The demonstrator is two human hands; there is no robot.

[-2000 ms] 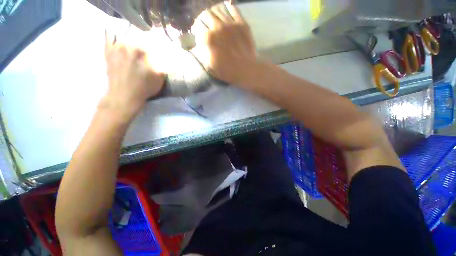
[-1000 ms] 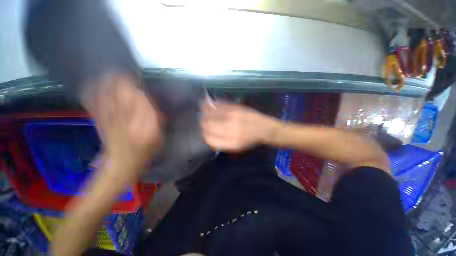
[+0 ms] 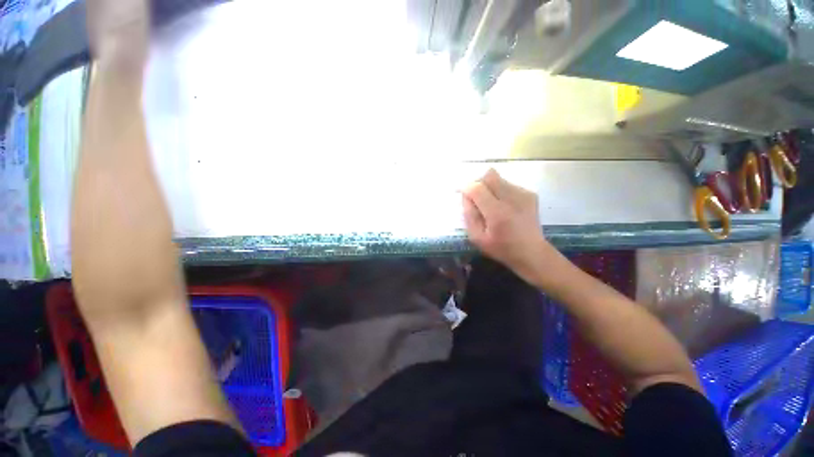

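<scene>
My left arm reaches to the top left corner, and my left hand (image 3: 119, 27) is blurred and cut off by the top edge. It is over a long dark grey strip (image 3: 55, 55); the fingers are out of sight, so a grip cannot be made out. My right hand (image 3: 502, 214) is curled shut near the table's front edge, with nothing visible in it. The sewing machine head (image 3: 687, 45), with a bright white rectangle, is at the upper right. Strong glare hides the needle area and the middle of the white tabletop (image 3: 294, 161).
Scissors with orange and dark red handles (image 3: 712, 212) rest at the right table edge. Grey fabric (image 3: 375, 344) lies below the table edge. A red basket (image 3: 290, 357) holds a blue basket (image 3: 245, 370) at lower left. Blue baskets (image 3: 768, 375) stand at lower right.
The large grey piece at the lap and table edge is no longer in my hands. My left hand has moved up to the top left. My right hand has moved up and right onto the table edge.
</scene>
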